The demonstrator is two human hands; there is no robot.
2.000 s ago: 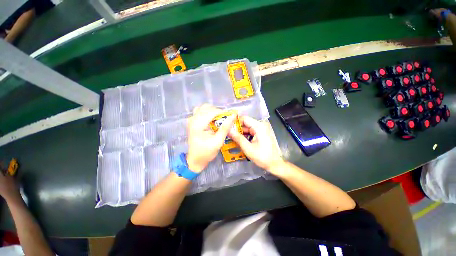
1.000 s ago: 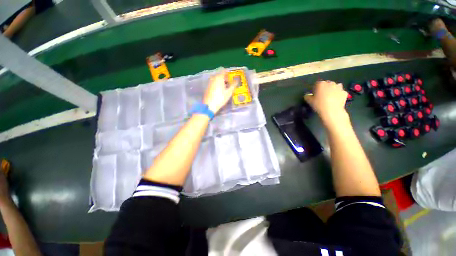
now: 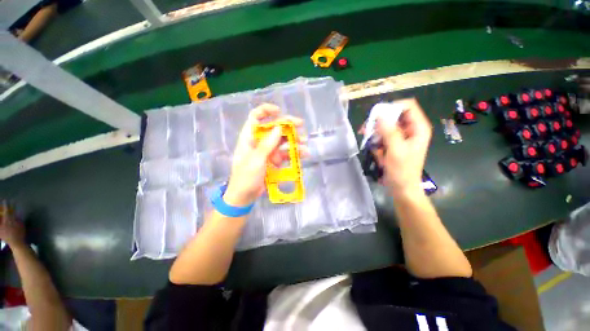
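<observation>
My left hand point(image 3: 253, 152), with a blue strap at the wrist, holds a yellow-orange housing point(image 3: 284, 174) upright above the blister tray point(image 3: 194, 220). The housing's round opening is at its lower end. My right hand point(image 3: 404, 139) is raised over the phone, right of the tray, and grips a small white-silver insert point(image 3: 384, 117). The insert is blurred, so its details cannot be told. The tray's pockets show no housing. The black smartphone point(image 3: 428, 183) is mostly hidden under my right hand.
Black parts with red round faces point(image 3: 534, 132) stand massed at right. A small silver board point(image 3: 451, 130) lies beside them. Two part-assembled yellow units point(image 3: 196, 83) lie on the green belt point(image 3: 272, 52) beyond the tray. Other people's arms point(image 3: 29, 271) show at the left.
My left hand has lifted the housing out of the tray and drawn it nearer. My right hand has moved left from the loose parts, now with the white-silver insert.
</observation>
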